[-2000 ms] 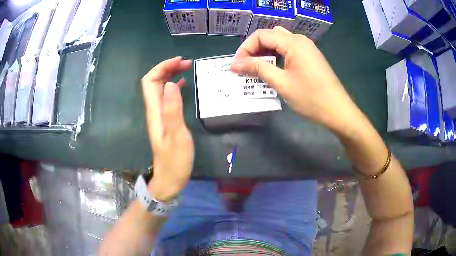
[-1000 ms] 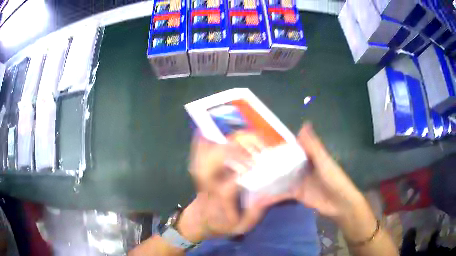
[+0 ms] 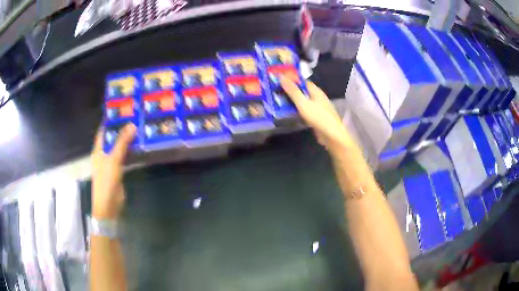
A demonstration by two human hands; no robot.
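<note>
A row of several finished cartons (image 3: 202,126), blue with yellow, red and dark pictures, spans the far edge of the table and the dark conveyor belt. My left hand (image 3: 111,165) is at the row's left end, thumb on the end carton. My right hand (image 3: 318,113) is at the right end, fingers on the last carton. Both hands press the row between them. The cartons at the right sit slightly farther from me. The image is blurred, and the fingers on the outer sides are partly hidden.
Blue-and-white cartons (image 3: 398,85) are stacked at the right, near my right forearm. A tray with pale packets (image 3: 68,221) is at the left. Small white scraps (image 3: 197,202) lie on the dark green table (image 3: 244,221). A box (image 3: 336,37) stands across the belt (image 3: 68,122).
The carton I held low in both hands is no longer there; the row now counts one more carton. My hands have moved forward to the row's two ends, and the row sits farther out.
</note>
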